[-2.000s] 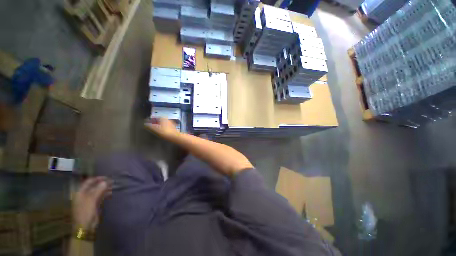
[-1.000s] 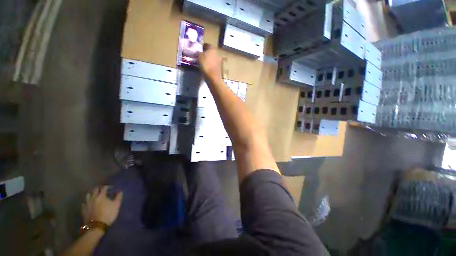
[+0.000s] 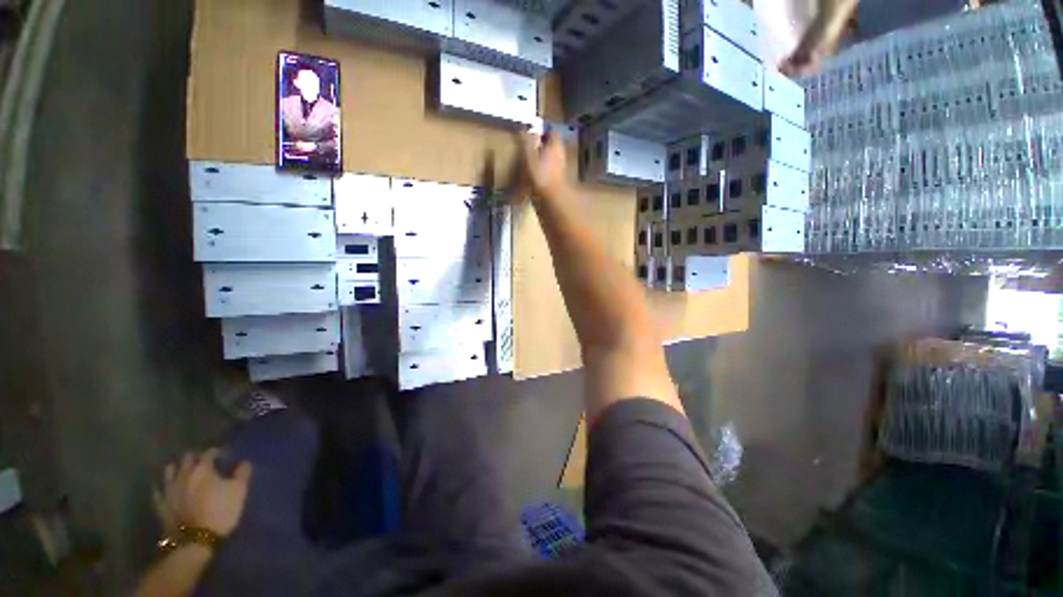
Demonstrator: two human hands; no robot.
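Observation:
Plain-faced folded panels [image 3: 264, 233] lie overlapping in a column at the bench's near left edge. A second column of panels [image 3: 444, 280] lies to its right, with small box-like brackets [image 3: 359, 271] between. A mobile phone [image 3: 309, 114] with a lit picture lies just beyond them on the cardboard. My right hand [image 3: 543, 163] is over the cardboard, past the second column and near a single panel; it is blurred, and I cannot tell whether it holds anything. My left hand [image 3: 204, 496] is low at the left by my thigh, empty with fingers apart.
Stacked channel brackets [image 3: 723, 198] stand on the far right of the cardboard sheet [image 3: 560, 332]. Another person's hand [image 3: 816, 44] reaches in above them. A wrapped pallet load [image 3: 933, 152] stands at right. A blue plastic crate [image 3: 550, 531] is low near my legs.
My right hand has moved from beside the phone rightward across the cardboard. The view has shifted, so the bench parts sit further left. Another person's hand has appeared at the top right.

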